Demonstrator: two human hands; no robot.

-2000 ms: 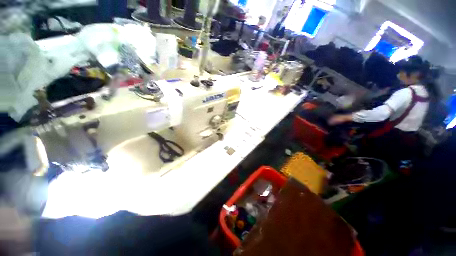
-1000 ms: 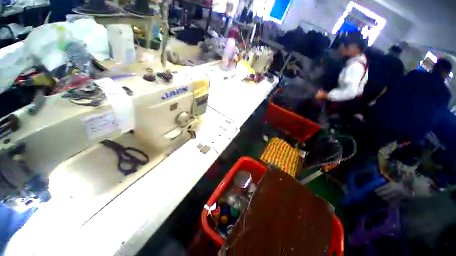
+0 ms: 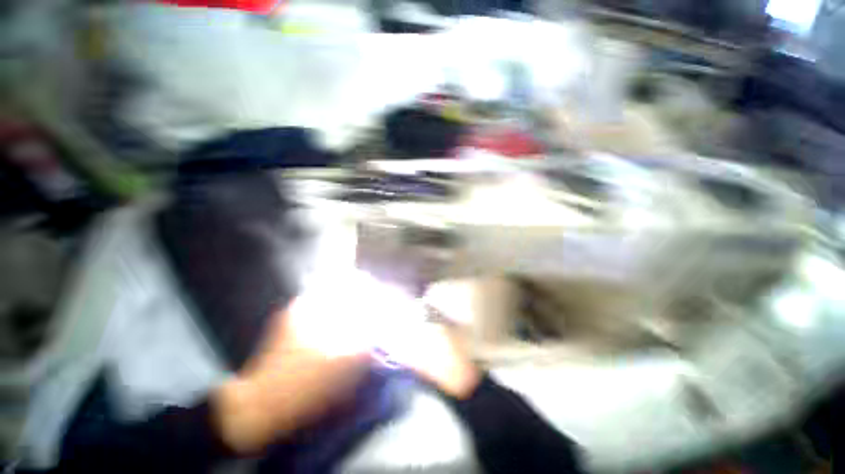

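Note:
The view is strongly blurred. My left hand is at the lower middle, at the needle end of the cream sewing machine. My right hand is just right of it, partly washed out by the lamp glare. Dark navy cloth runs from the upper left down to my left hand, and more navy-purple cloth lies below and between both hands. Blur and glare hide the fingertips and the needle, so I cannot tell how the fingers hold the cloth.
The white sewing table extends to the right in front of the machine. White cloth or plastic is heaped behind, with a red item and a dark item behind the machine head. A pale surface shows at the left.
The view has swung left from the aisle to the needle end of the machine. Both hands and the navy cloth there have come into view; the other person and red crates have left it.

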